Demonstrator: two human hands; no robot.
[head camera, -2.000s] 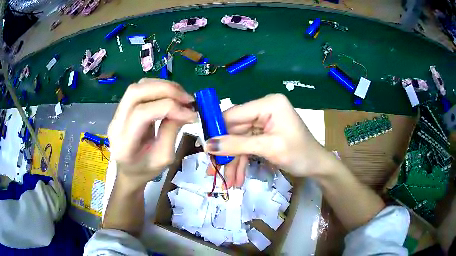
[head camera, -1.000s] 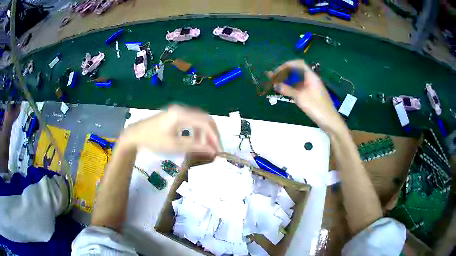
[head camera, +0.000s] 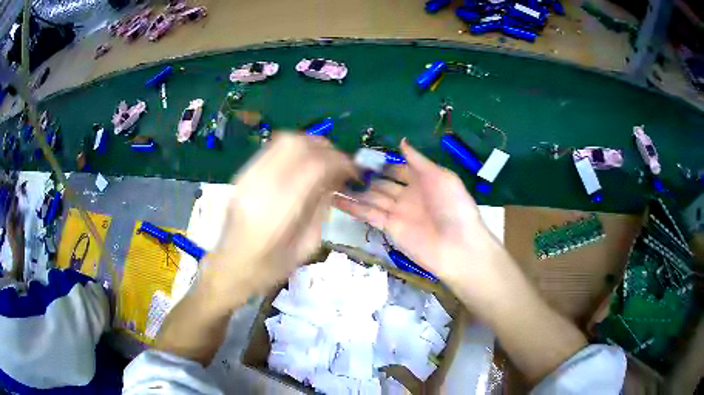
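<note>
My left hand (head camera: 289, 204) is blurred above the carton (head camera: 257, 339), fingers pointing right; I cannot tell whether it grips anything. My right hand (head camera: 440, 212) is beside it, fingers apart, holding nothing visible. A white pad (head camera: 370, 160) and a blurred dark piece show between the hands, with a bit of blue cell (head camera: 394, 157) next to them on the belt side; what touches what is unclear. White pads (head camera: 332, 308) fill the carton. A blue cell with wires (head camera: 411, 264) lies behind the carton, partly hidden by my right hand.
The green belt (head camera: 309, 100) carries blue cells, pink car shapes (head camera: 322, 69) and a cell beside a white pad (head camera: 494, 165). A green board panel (head camera: 570, 236) lies on cardboard at right, with heaped boards (head camera: 656, 297) beyond. Yellow sheets (head camera: 147, 278) and another person's sleeve (head camera: 50, 328) are at left.
My right hand has come back from over the belt, and the blue cell it held is gone from it. My left hand has moved up from the carton's rim. The belt's items have shifted left.
</note>
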